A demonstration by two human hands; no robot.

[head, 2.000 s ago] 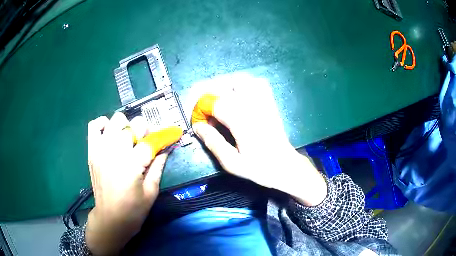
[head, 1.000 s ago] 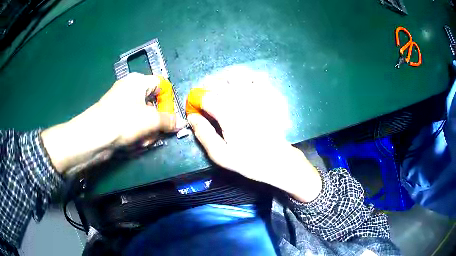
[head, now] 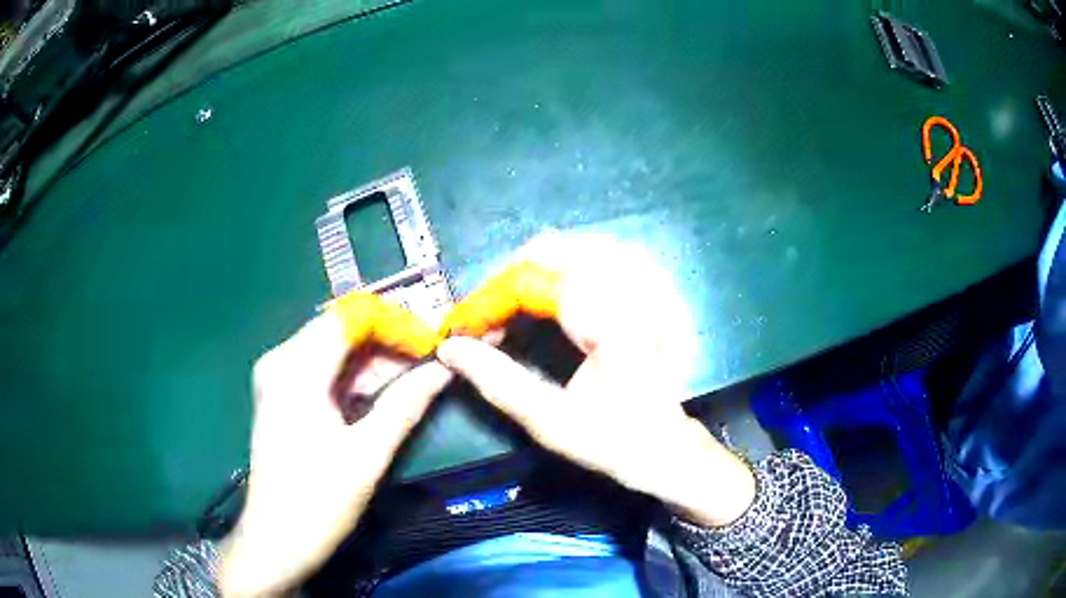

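The silver-grey cable fixture (head: 420,233) lies on the green bench, its open window away from me and its slotted end partly hidden by my fingers. My left hand (head: 339,397) and my right hand (head: 585,350) meet at the near end of the fixture, thumbs and orange finger cots (head: 505,294) touching. Both hands are pinched together at the fingertips. Whatever is between them is too small and overexposed to make out. Bright glare washes out the back of my right hand.
Orange-handled scissors (head: 968,175) lie at the right, below a dark grey slotted block (head: 909,49). A thin silver piece (head: 1050,123) is at the far right edge. Dark parallel cables (head: 561,496) run along the near bench edge. A blue stool (head: 807,438) and a person's blue clothing (head: 1011,432) are at the right.
My left hand has moved off the top of the fixture, back toward me, and now meets my right fingertips. The fixture shows lower in the view, as do the scissors.
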